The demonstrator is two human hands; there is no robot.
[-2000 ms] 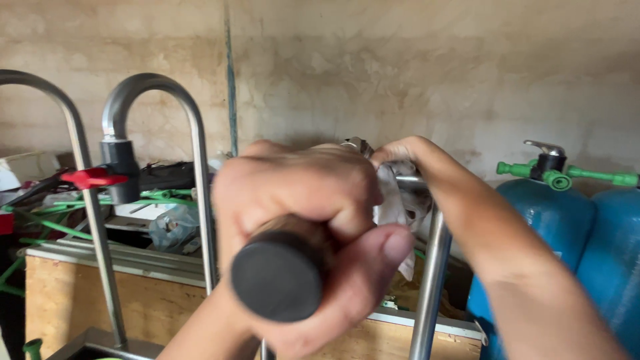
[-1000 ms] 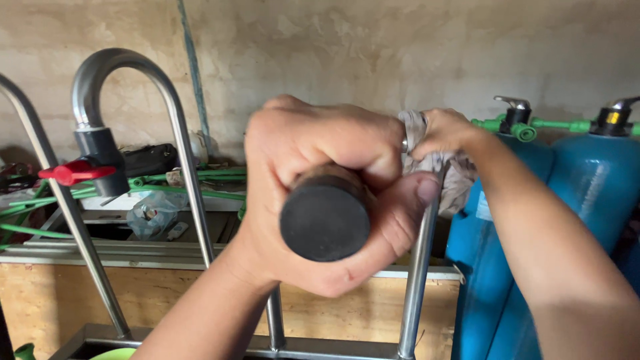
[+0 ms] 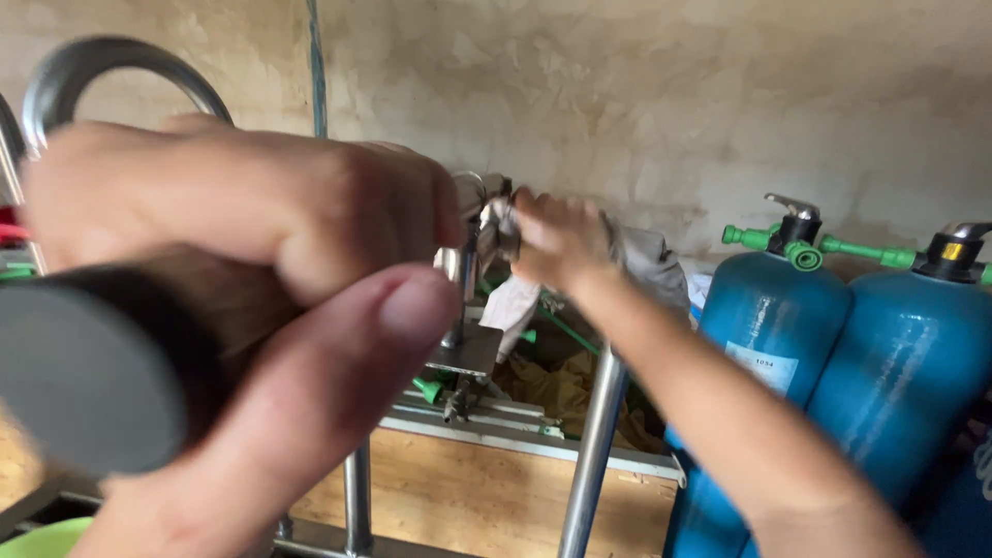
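Note:
My left hand (image 3: 256, 232), large and blurred at the left, is closed around a handle with a round black end cap (image 3: 93, 372); the far part of this tool is hidden behind the hand. Further off, right of centre, my right hand (image 3: 562, 240) grips a pale grey cloth (image 3: 647, 263) bunched at the metal fittings. Cloth hangs below and to the right of its fingers. Just left of that hand stands a shiny metal post (image 3: 463, 287) with a small square plate (image 3: 469, 350) at its lower part. Motion blurs both hands.
Two blue tanks (image 3: 775, 310) with black valve heads and green pipe fittings (image 3: 868, 249) stand at the right. Steel tubes (image 3: 593, 449) rise in front of a wooden crate (image 3: 496, 480) holding green parts and brown cloth. A curved steel pipe (image 3: 116, 50) arches at upper left, before a plaster wall.
My left hand with the black-capped handle has moved left in view and appears closer. The metal post and plate, hidden before, now show between the hands. The view has shifted.

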